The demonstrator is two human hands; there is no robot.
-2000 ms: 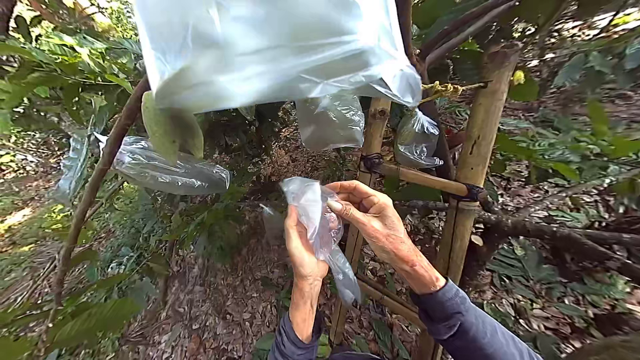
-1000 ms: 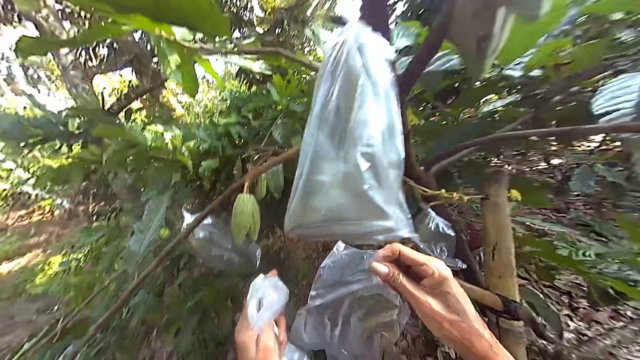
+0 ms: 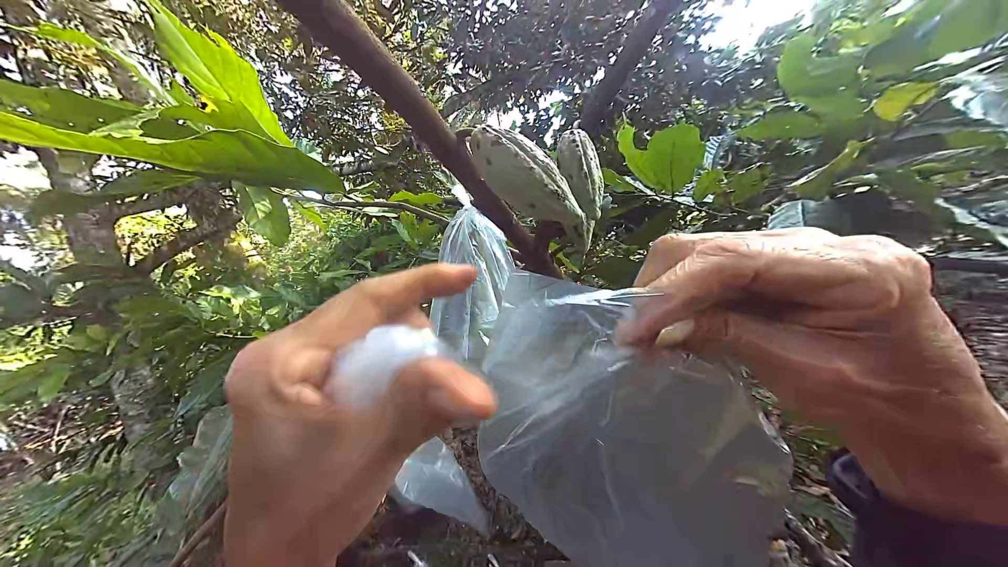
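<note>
My right hand (image 3: 795, 323) pinches the upper edge of a clear plastic bag (image 3: 630, 457) between thumb and fingers; the bag hangs down below it. My left hand (image 3: 339, 402) is at the left, its thumb and forefinger apart and pointing at the bag, while a bunched whitish wad of plastic (image 3: 386, 362) rests in its palm. Above and between the hands, two pale green cacao pods, a larger (image 3: 524, 173) and a smaller one (image 3: 581, 169), hang uncovered at a branch. Another clear bag (image 3: 472, 276), gathered at its top, hangs behind my left fingertips.
A thick brown branch (image 3: 394, 87) slants down from the top left to the middle. Large green leaves (image 3: 197, 142) reach in from the left, more leaves (image 3: 835, 102) from the right. Low in the middle, behind the hands, is another piece of clear plastic (image 3: 441, 480).
Both hands have come up towards the pods, the right one with the clear bag, now spread out. The view has tilted upward, bringing the two pods into sight.
</note>
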